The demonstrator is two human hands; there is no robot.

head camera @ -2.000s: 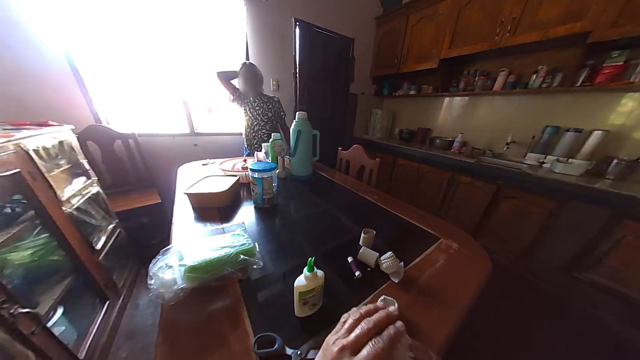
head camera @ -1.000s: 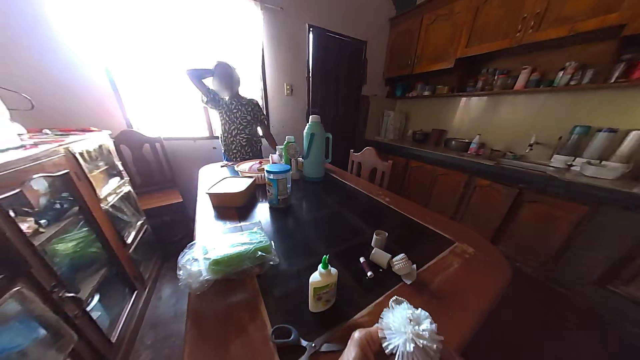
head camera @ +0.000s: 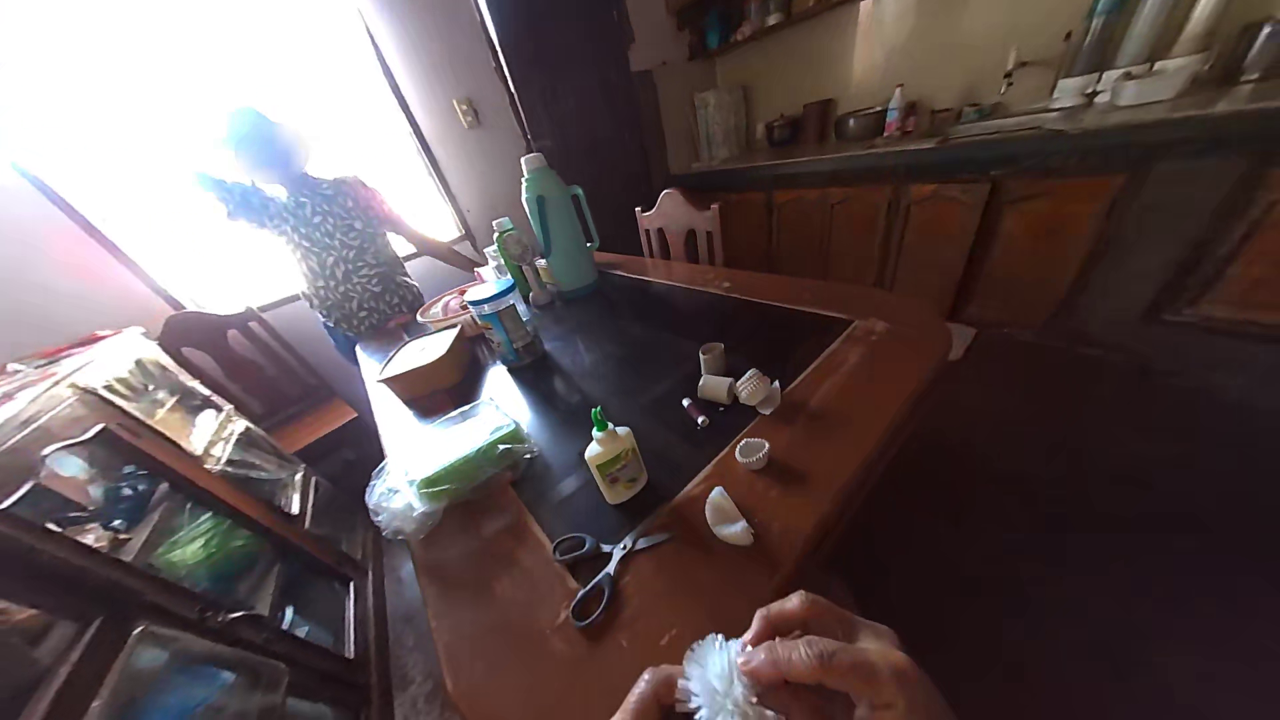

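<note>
At the bottom edge of the view, a frilly white pompom is held between my two hands. My right hand pinches its upper right side with thumb and fingers, while my left hand, mostly cut off by the frame, grips it from the left. Open scissors with dark handles lie on the table to the left. Behind them stands a white glue bottle with a green tip. A folded white piece and a white paper baking cup rest near the table's right edge.
Cardboard tubes, a thread spool and stacked paper cups lie beyond. A plastic-wrapped green bundle, tub, jar and green thermos jug stand left and behind. A person stands at the far end.
Both hands now hold the pompom, where one hand was seen holding it a second ago. The folded white piece and single paper cup now show on the table. The view has tilted and shifted.
</note>
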